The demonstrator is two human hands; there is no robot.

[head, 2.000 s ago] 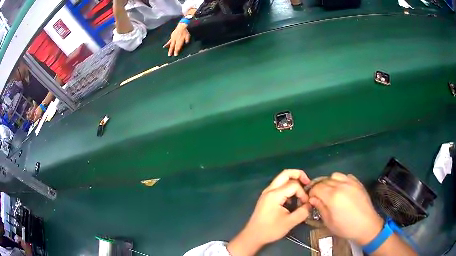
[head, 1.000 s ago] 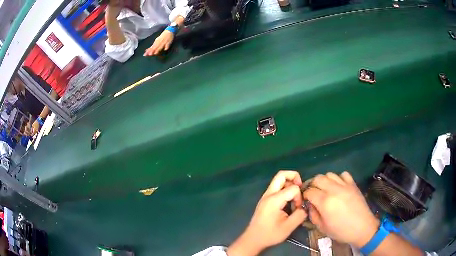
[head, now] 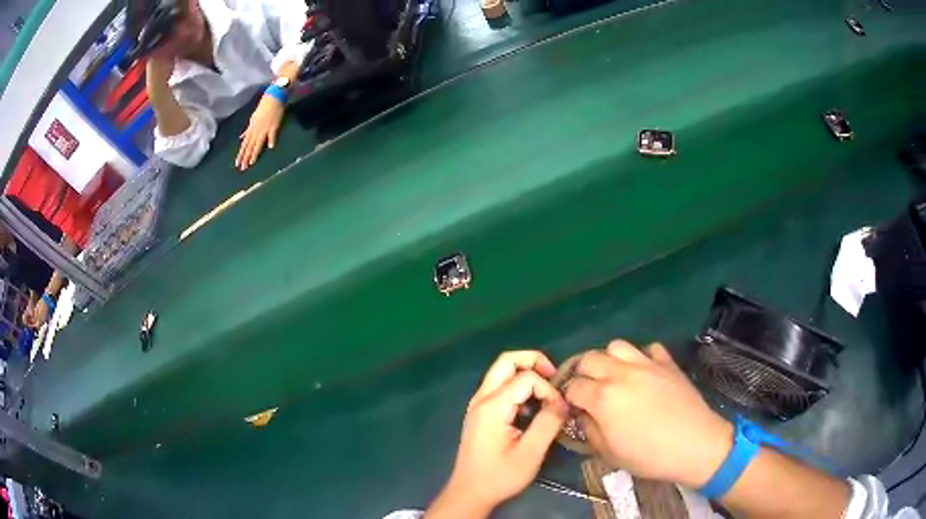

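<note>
My left hand (head: 506, 431) and my right hand (head: 650, 421) meet with bent, pinched fingers at the lower middle. A small dark thing (head: 527, 412) shows between my left thumb and fingers; its shape is mostly hidden. My right fingertips touch it or lie close by; their grip is hidden. A round brown bowl (head: 576, 434) with shiny bits shows partly between and behind the hands. Below, a brown board (head: 660, 501) with a white strip (head: 620, 495) is cut off by the frame edge. Thin tweezers (head: 571, 491) lie left of the board.
A black fan (head: 769, 355) stands right of my hands, with white paper (head: 853, 272) and black equipment beyond. Spaced watch housings (head: 452, 274) lie on the green belt (head: 335, 314). A person (head: 228, 71) in white sits opposite, one hand on the far edge.
The view has shifted, so my hands, fan and belt items appear further left. My hands stay together in much the same pose. The housings have also shifted relative to the bench.
</note>
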